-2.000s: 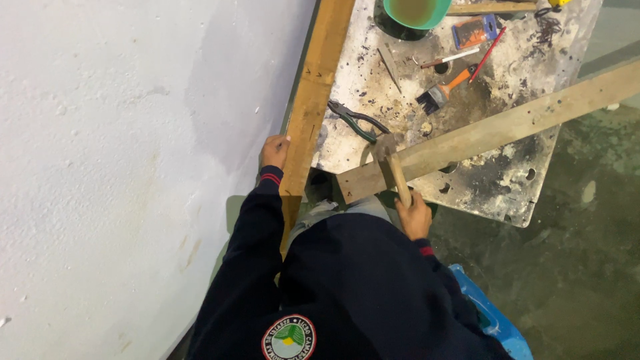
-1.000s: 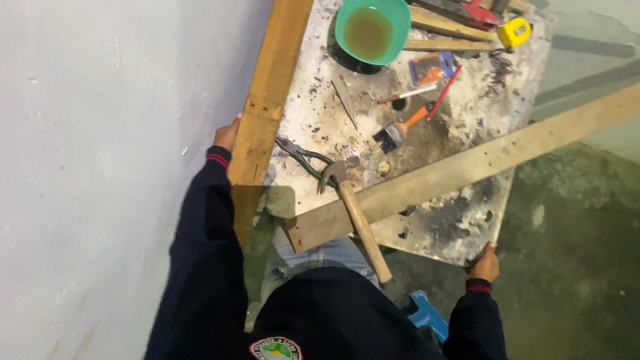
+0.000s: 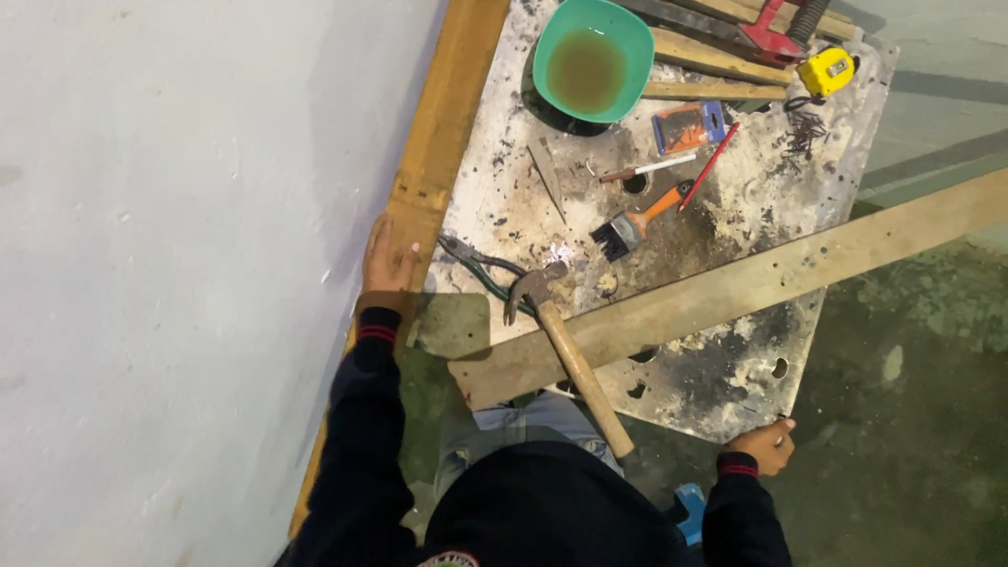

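Observation:
My left hand lies on a long yellowish wooden beam that runs along the wall. At its near right corner, the stained work table is gripped by my right hand, whose fingertips are partly hidden. A claw hammer with a wooden handle rests across a wooden plank, its head by green-handled pliers. The plank lies slantwise over the table and sticks out past its right edge. Farther back lie a paintbrush, a red pencil and a pointed metal piece.
A green bowl of murky liquid stands at the back beside wooden strips, a red-handled tool and a yellow tape measure. Nails and a blue-orange packet lie nearby. The white wall bounds the left.
My right hand has let go of the hammer, which now lies on the plank, and has moved right to the table's corner. My left hand stays at the beam. The view has shifted.

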